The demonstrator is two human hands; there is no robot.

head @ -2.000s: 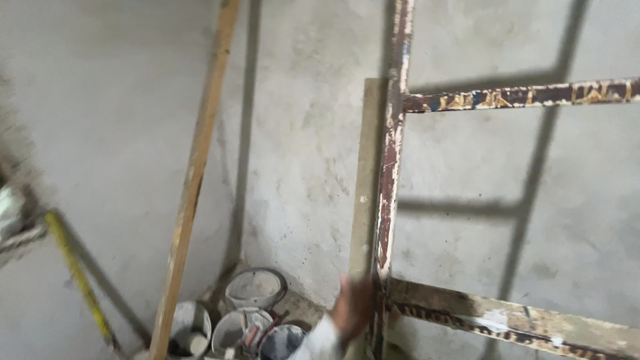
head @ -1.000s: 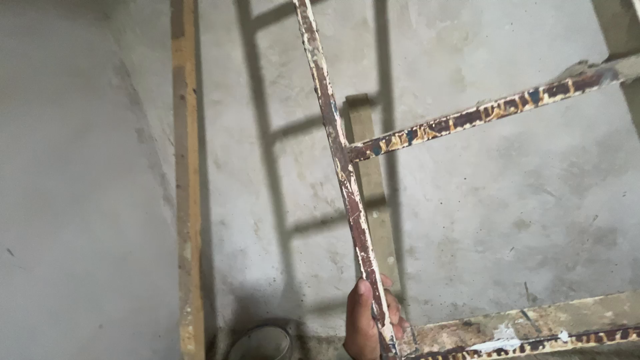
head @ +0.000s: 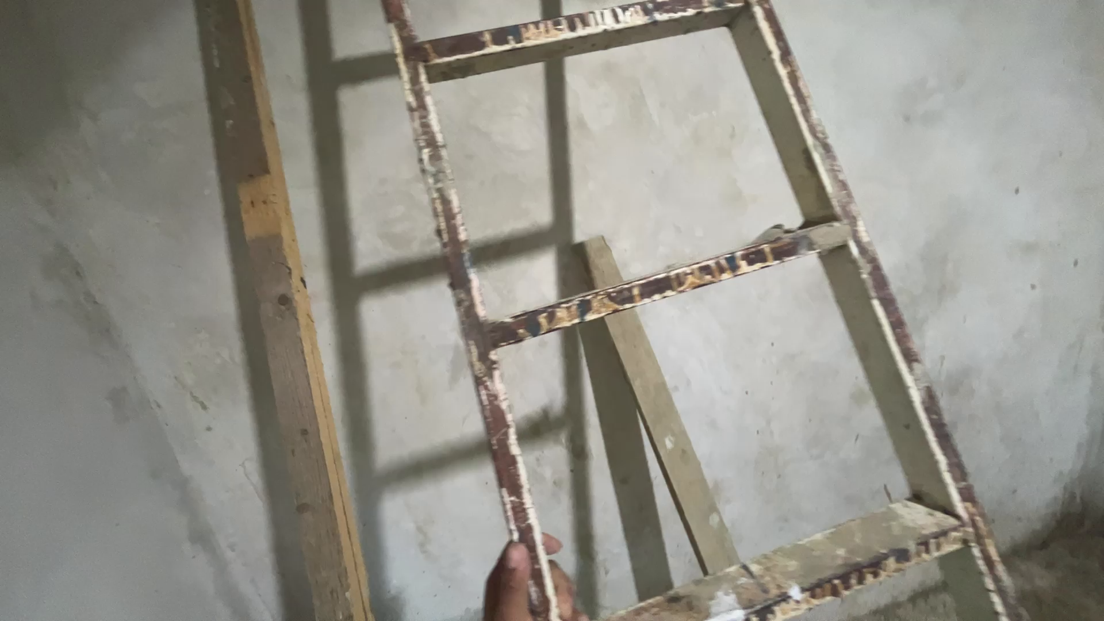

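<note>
My left hand [head: 526, 582] is at the bottom of the view, closed around the left side rail of a paint-stained ladder [head: 496, 405]. The thumb lies on the rail's near left side, and fingertips show past its right edge. The ladder has worn brown and cream edges and flat rungs, and one rung [head: 621, 297] crosses the middle of the view. A wide lower step [head: 828, 561] carries white splashes. The foot of the ladder is out of view. My right hand is not seen.
A long wooden beam [head: 297, 345] stands close to the wall on the left. Behind the ladder, a narrow board [head: 660, 414] leans on the grey plastered wall [head: 966, 216]. The ladder's shadow falls across that wall. Rough floor shows at the lower right.
The view has swung, bringing both ladder rails into sight. Buckets and a yellow-handled tool seen two seconds ago at the lower left are out of view. My left hand remains on the left rail.
</note>
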